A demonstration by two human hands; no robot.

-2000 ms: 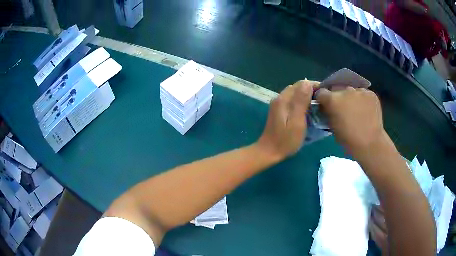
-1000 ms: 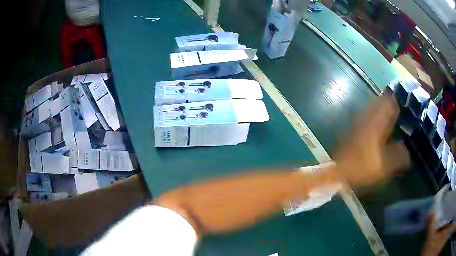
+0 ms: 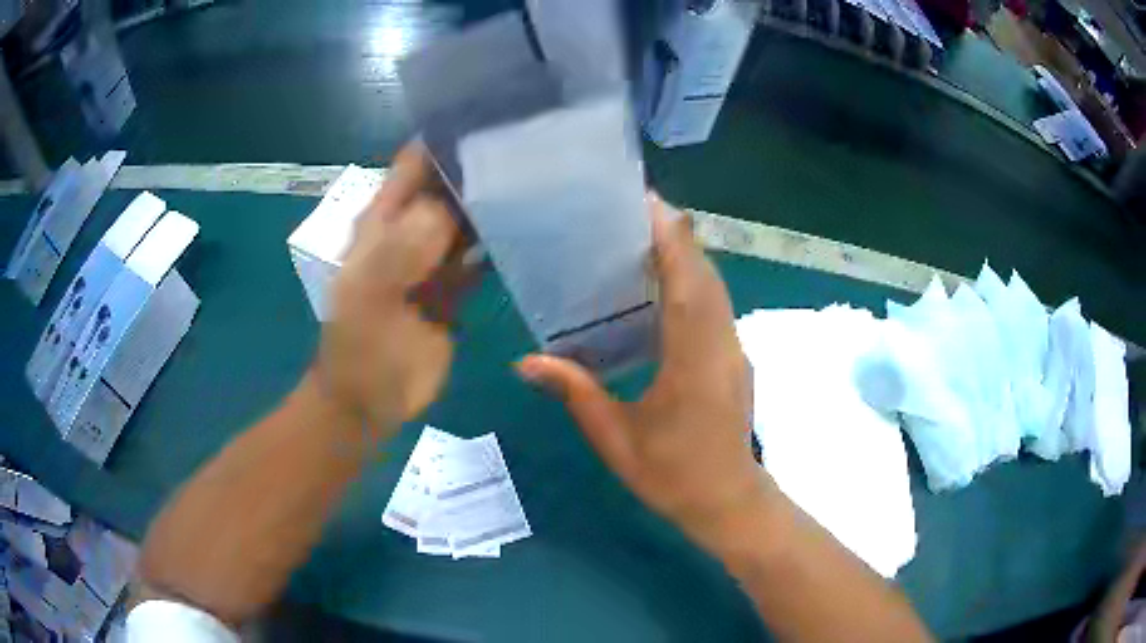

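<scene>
My right hand (image 3: pixel 685 389) holds a retail box (image 3: pixel 566 239) upright and tilted in front of me, thumb and fingers on its lower sides. The box is blurred, with grey-white faces and a dark line near its lower end. My left hand (image 3: pixel 390 289) is at the box's left edge, blurred; whether it grips the box is unclear. A white stack of leaflets (image 3: pixel 329 232) stands partly hidden behind my left hand. Several loose leaflets (image 3: pixel 460 496) lie fanned below the box. White folded sheets (image 3: pixel 836 427) lie to the right, beside a fanned pile of pale pouches (image 3: pixel 974 364).
Waiting boxes (image 3: pixel 94 327) lie on the green bench at left, flaps open. A pale edge strip (image 3: pixel 817 254) divides the bench from the belt (image 3: pixel 302 75). Boxes stand on the belt (image 3: pixel 699 75). A jumble of boxes (image 3: pixel 57 565) shows at lower left.
The view has swung back right from the waiting boxes and bulk carton. A box is now held up close in front of me, and both hands are near the middle.
</scene>
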